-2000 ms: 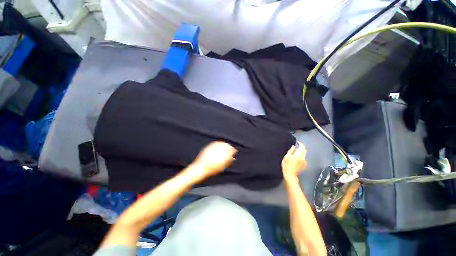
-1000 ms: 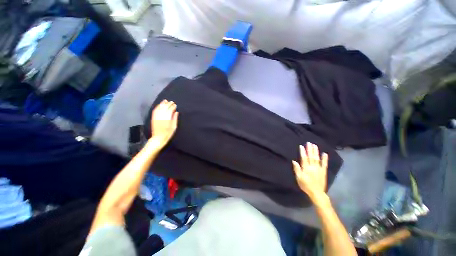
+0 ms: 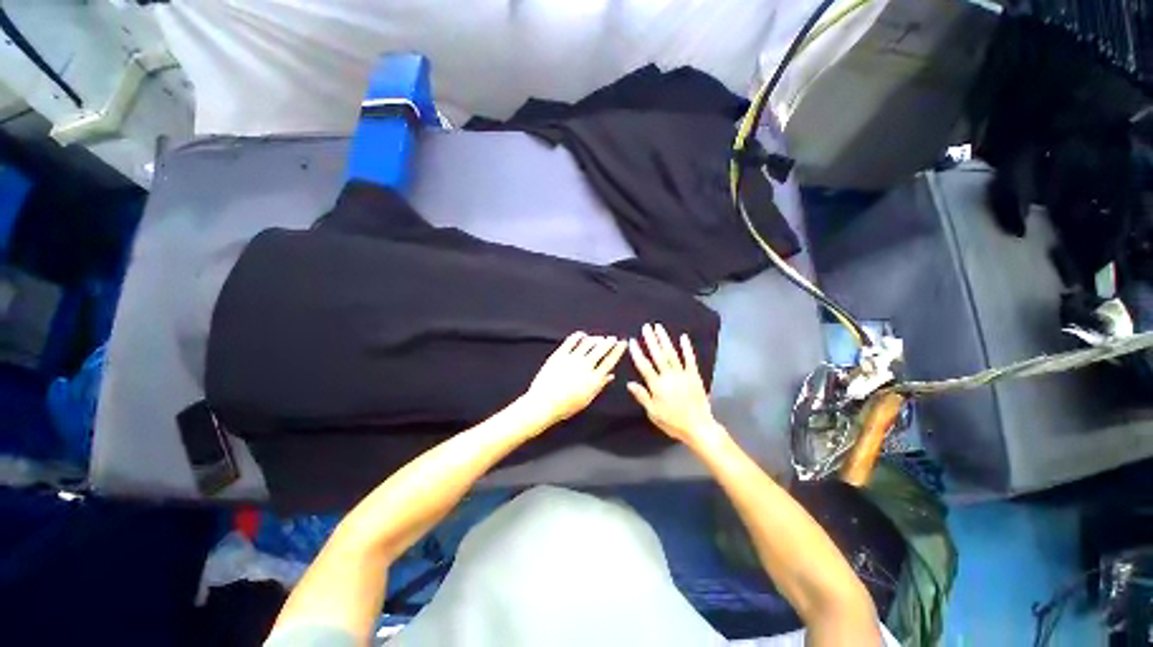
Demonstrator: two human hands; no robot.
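A large black garment (image 3: 417, 316) lies spread over the grey ironing table pad (image 3: 164, 316), one part folded away toward the back right. My left hand (image 3: 577, 375) lies flat on the cloth right of its middle, fingers apart. My right hand (image 3: 670, 383) lies flat just right of it, fingers apart, near the cloth's right end. Neither hand grips anything. The blue bar (image 3: 388, 120) sticks out past the far edge, its near end under the garment. The steam iron (image 3: 824, 417) with its orange-brown handle (image 3: 870, 440) stands at the table's right end.
A yellow-green line (image 3: 784, 266) and black cable hang over the table's right part to the iron. A pale hose (image 3: 1024, 369) runs right. A mobile phone (image 3: 207, 447) lies at the left edge. White cloth (image 3: 506, 57) hangs behind. A grey padded box (image 3: 936, 278) stands at right.
My left hand has moved right along the cloth from its left end, now close beside my right hand. My right hand has moved slightly left. The view has turned back, showing the iron more clearly.
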